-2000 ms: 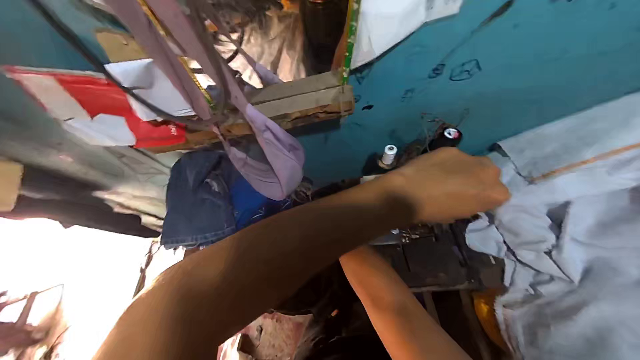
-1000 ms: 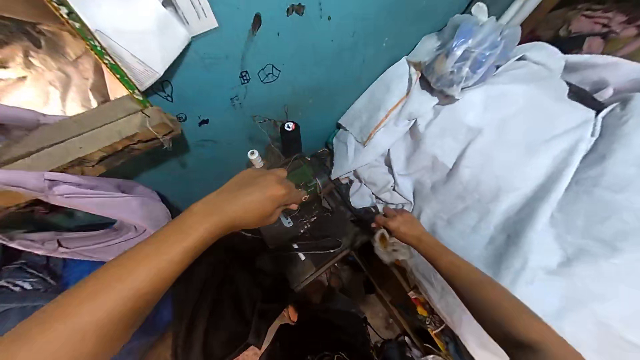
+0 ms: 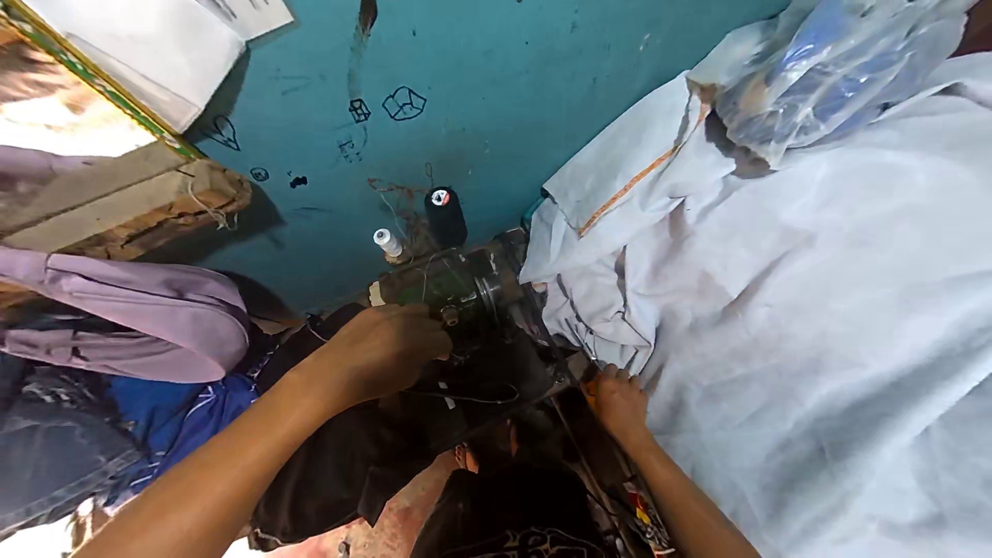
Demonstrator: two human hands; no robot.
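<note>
A dark sewing machine (image 3: 457,291) stands against the wall, with a white thread spool (image 3: 387,242) and a black thread cone (image 3: 446,217) behind it. My left hand (image 3: 387,349) is curled at the machine's left end, its fingertips hidden. Dark fabric (image 3: 333,457) lies below and beside that hand. At the machine's right, my right hand (image 3: 620,403) is beside the table edge, near the hanging white cloth (image 3: 814,310); what its fingers touch is hidden. A small orange thing shows beside those fingers.
A wooden ledge (image 3: 132,201) juts out at left, above mauve straps (image 3: 147,310) and blue clothing (image 3: 186,426). A clear plastic bag (image 3: 829,77) lies on the white cloth. The teal wall (image 3: 496,93) rises behind the machine.
The view has swung right since two seconds ago. Then one arm reached across the other; now the arms are apart, my left hand at the machine and my right hand by the white cloth.
</note>
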